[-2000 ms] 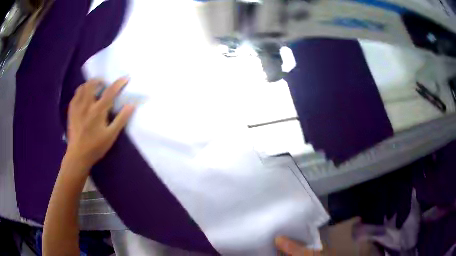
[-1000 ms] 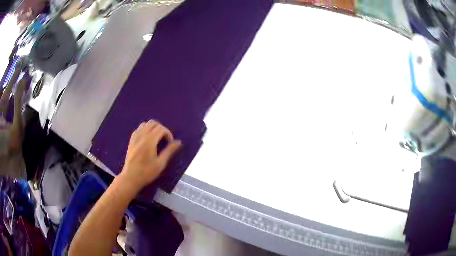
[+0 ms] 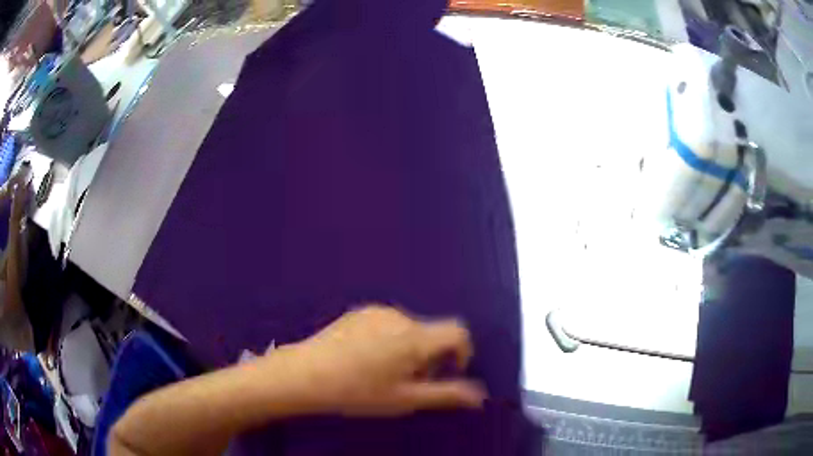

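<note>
A large dark purple panel (image 3: 357,178) spreads from the left stack across the middle of the white table. Its lower part bunches under my left hand. My left hand (image 3: 401,361) is blurred, low in the centre, with curled fingers and thumb closed on the purple panel near its lower right edge; the exact pinch point is hard to see. My right hand is not in view. How much of the stack lies under the panel is hidden.
The sewing machine head (image 3: 709,169) with its blue stripe is at the right. A smaller purple pile (image 3: 744,347) lies beside it. The grey bed piece (image 3: 562,329), table-edge ruler (image 3: 624,432) and blue bin (image 3: 134,378) at lower left also show.
My left hand has moved right and down from the left stack, and a purple panel now spreads rightward with it. The view has shifted; the white panel and right hand have left the picture.
</note>
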